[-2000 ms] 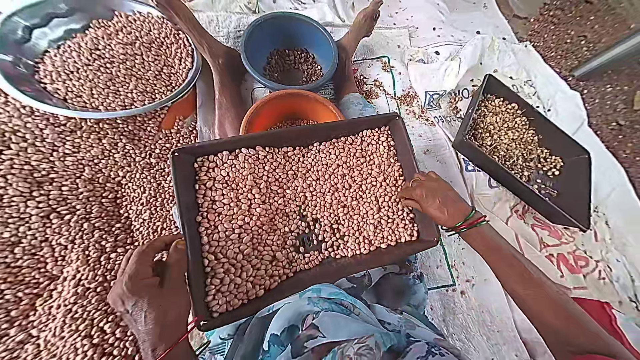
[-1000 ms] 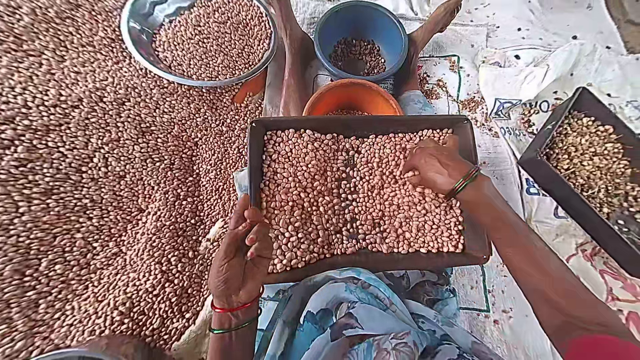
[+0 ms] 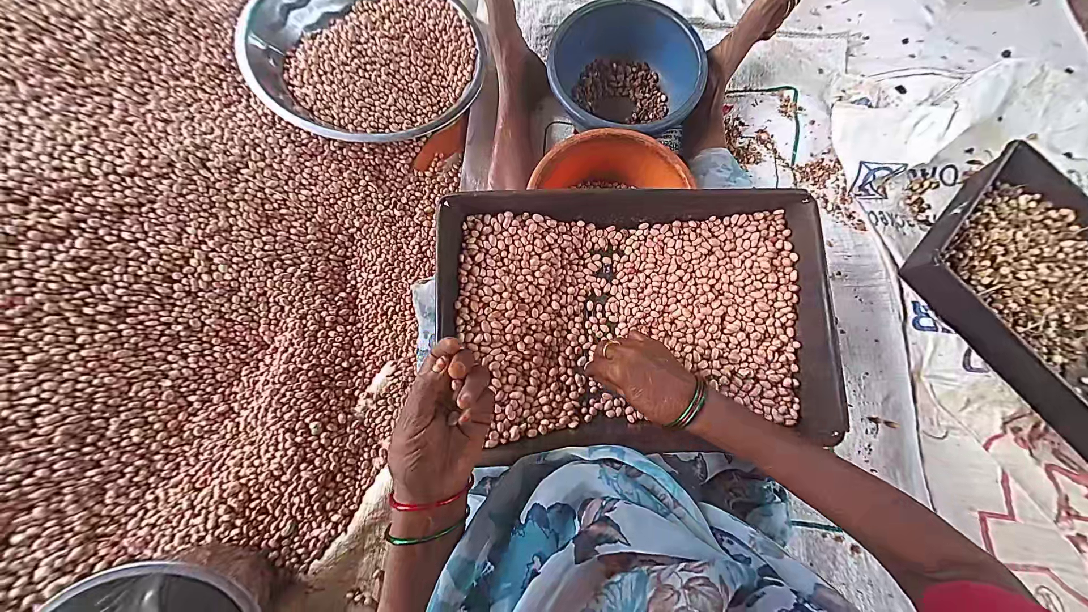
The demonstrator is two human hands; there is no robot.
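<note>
A dark rectangular tray [image 3: 823, 323] rests on my lap, filled with pinkish shelled peanuts [image 3: 705, 297] that a narrow gap splits into two areas. My right hand [image 3: 643, 374] is over the lower middle of the tray, its fingertips down among the peanuts beside the gap; what lies between them is hidden. At the tray's left edge my left hand [image 3: 442, 416] is raised with palm up and fingers curled, and a small peanut-like piece shows at its fingertips. Just beyond the tray's far rim are an orange bowl [image 3: 612, 153] and a blue bowl [image 3: 697, 72] with darker bits inside.
A large heap of peanuts [image 3: 170, 297] covers the left side. A steel basin [image 3: 255, 59] of peanuts stands at its upper edge, and a metal vessel's rim [image 3: 144, 571] shows at lower left. On the right, another dark tray [image 3: 977, 314] with brownish pieces lies on printed white sacks [image 3: 960, 408].
My right hand has moved from the tray's right side to its lower middle. The left hand's fingers are now more curled. A lengthwise gap between the peanuts has replaced the small bare patch.
</note>
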